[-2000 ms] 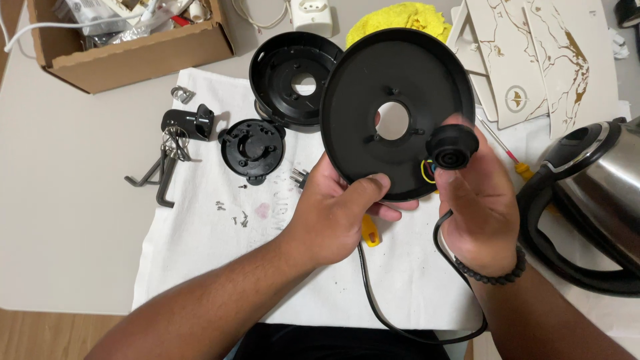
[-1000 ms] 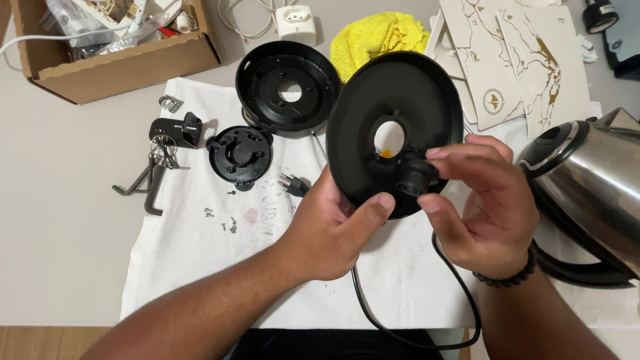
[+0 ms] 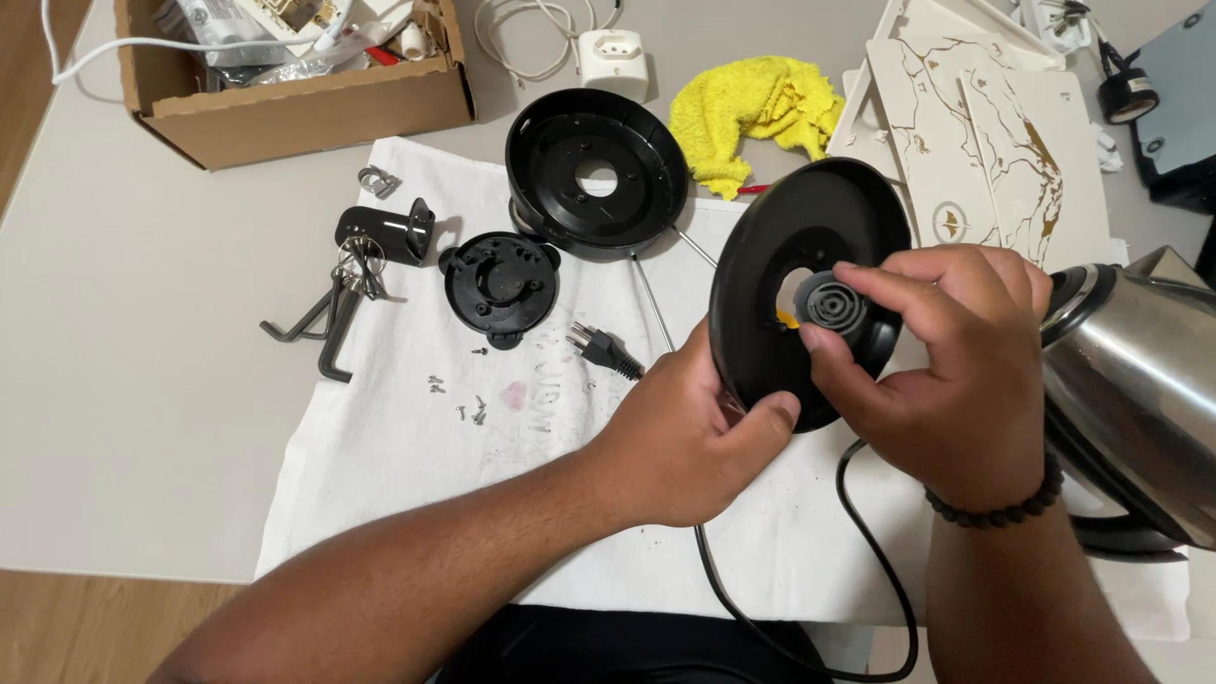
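My left hand (image 3: 703, 432) grips the lower left rim of a round black plastic base cover (image 3: 760, 237), held tilted above the white cloth (image 3: 608, 560). Between the thumb and fingers of my right hand (image 3: 940, 370) is a round black connector (image 3: 832, 304) with concentric rings, in front of the cover beside its central hole. A black power cord (image 3: 874, 541) loops below; its plug (image 3: 603, 350) lies left of my left hand. A second round black base part (image 3: 597, 171) and a smaller black disc (image 3: 502, 285) lie further left. Several small screws (image 3: 477, 410) rest on the cloth.
A stainless steel kettle (image 3: 1140, 380) lies at the right. Hex keys (image 3: 332, 323) lie at the left near a black holder (image 3: 380, 233). Behind are a cardboard box (image 3: 313, 114), a white plug adapter (image 3: 613, 65), a yellow cloth (image 3: 750, 114) and patterned white panels (image 3: 1007, 161).
The cover has turned from facing the camera to a steeper tilt. The connector, lower right on the cover two seconds ago, is now closer to its central hole, with my right fingers around it.
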